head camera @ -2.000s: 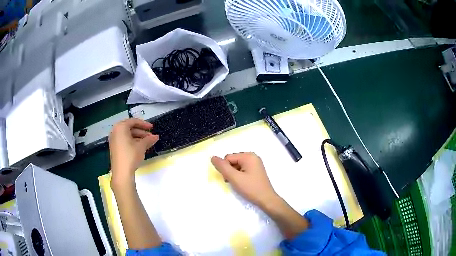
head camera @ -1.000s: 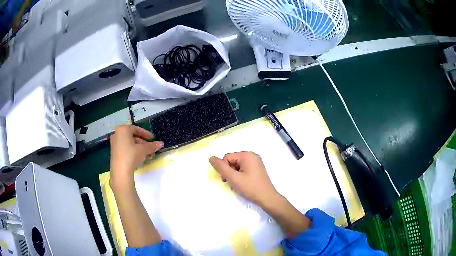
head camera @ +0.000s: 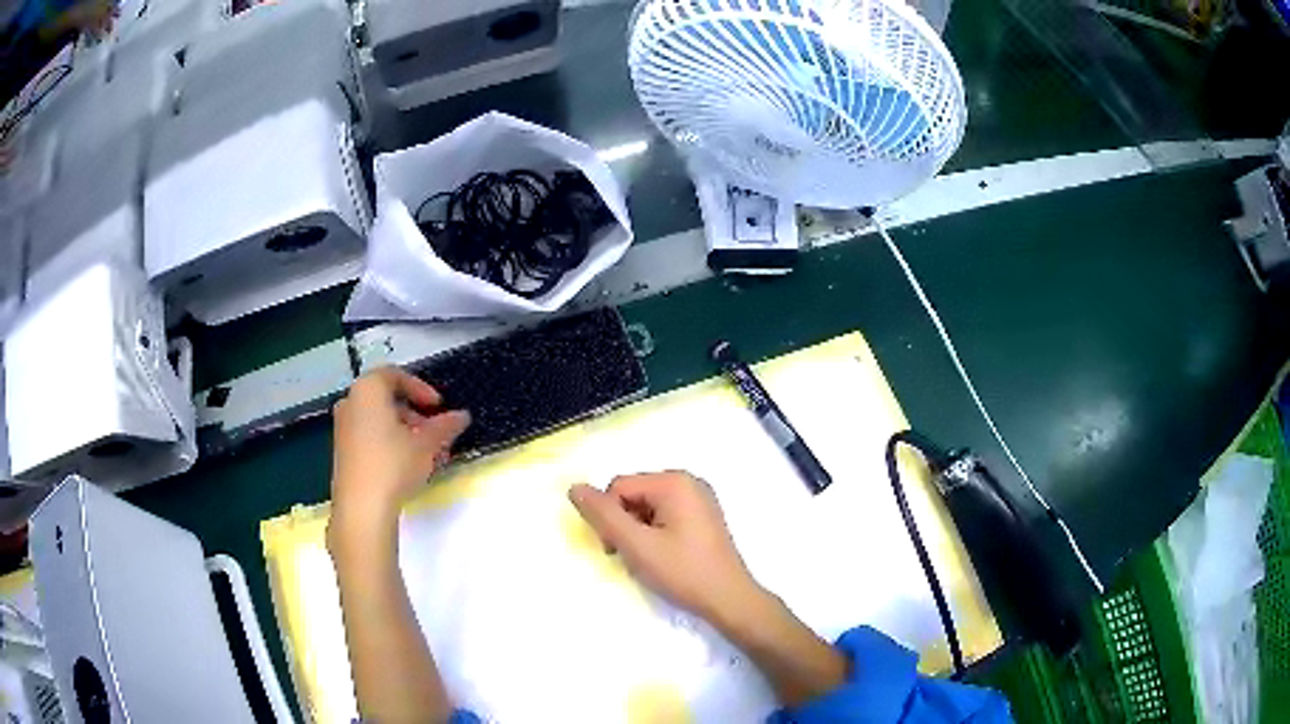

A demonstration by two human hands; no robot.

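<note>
My left hand point(head camera: 401, 431) is at the left end of the black screw tray point(head camera: 545, 375), thumb and fingertips close together at its near edge; whether a screw is between them is too small to tell. My right hand point(head camera: 662, 535) is over the middle of the white work mat point(head camera: 495, 594), thumb and index finger pinched and the other fingers curled; I cannot tell if they hold a tiny part. The electric screwdriver point(head camera: 1007, 549) lies at the right of the mat. A black marker pen point(head camera: 773, 420) lies on the mat.
A white bag point(head camera: 393, 290) of black rings stands behind the tray. A desk fan point(head camera: 799, 106) is beyond the mat. Projectors point(head camera: 234, 198) stand at far left, one more projector point(head camera: 135, 608) at near left. A green crate point(head camera: 1132, 658) is at right.
The view has tilted, so the bench sits slightly lower in the picture. My left hand has moved a little right along the tray. My right hand keeps its pinched pose over the mat.
</note>
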